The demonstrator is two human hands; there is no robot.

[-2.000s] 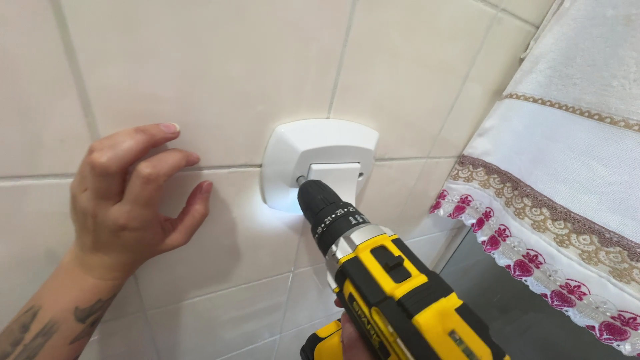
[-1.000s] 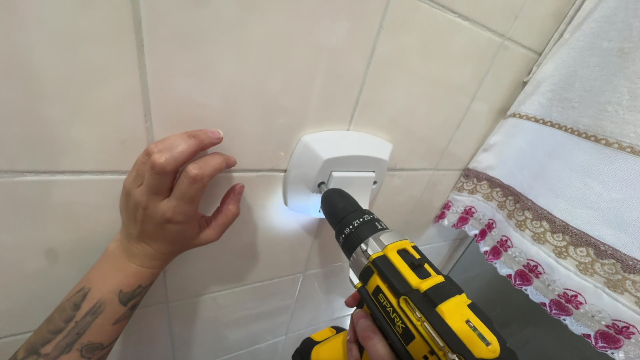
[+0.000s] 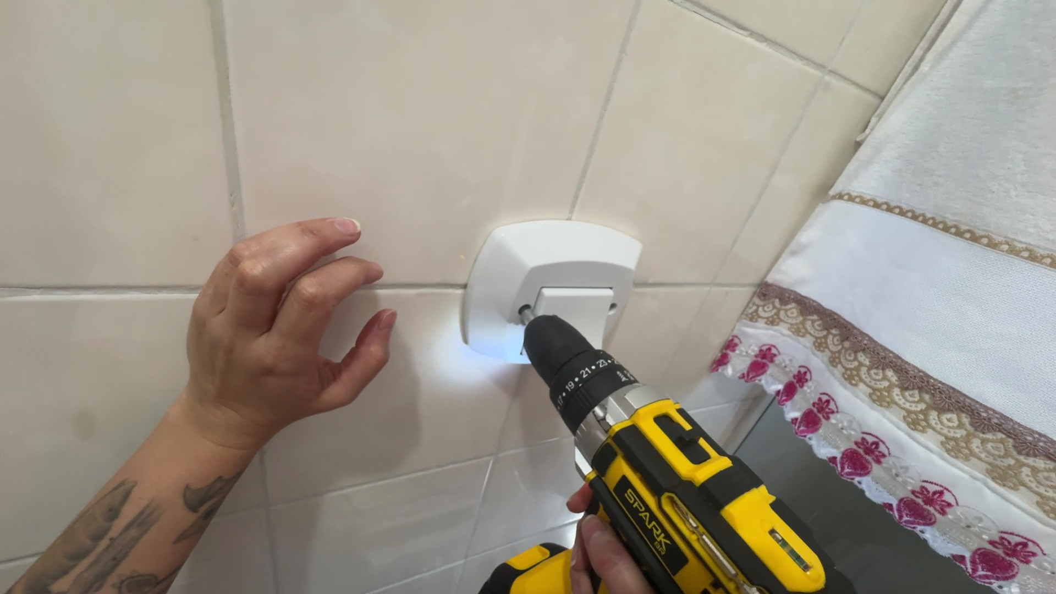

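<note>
A white plastic switch plate [image 3: 554,257] sits on the tiled wall, with a screw hole on either side of its rocker. My right hand [image 3: 604,544], mostly hidden, grips a yellow and black Spark cordless drill [image 3: 685,487] from below. The drill's bit [image 3: 527,314] reaches into the left screw hole, and the drill's light shines on the wall by the plate. Left of the plate, my left hand [image 3: 280,330] is raised near the tiles with bent, parted fingers and holds nothing.
Beige tiles [image 3: 412,140] with grey grout lines surround the plate. At the right hangs a white cloth [image 3: 932,272] with brown lace and a pink heart trim. A dark grey surface [image 3: 833,495] shows beneath it.
The view has shifted somewhat. The drill stays at the plate's left screw hole, and my left hand remains raised with its fingers parted, now nearer the plate than in the oldest frame.
</note>
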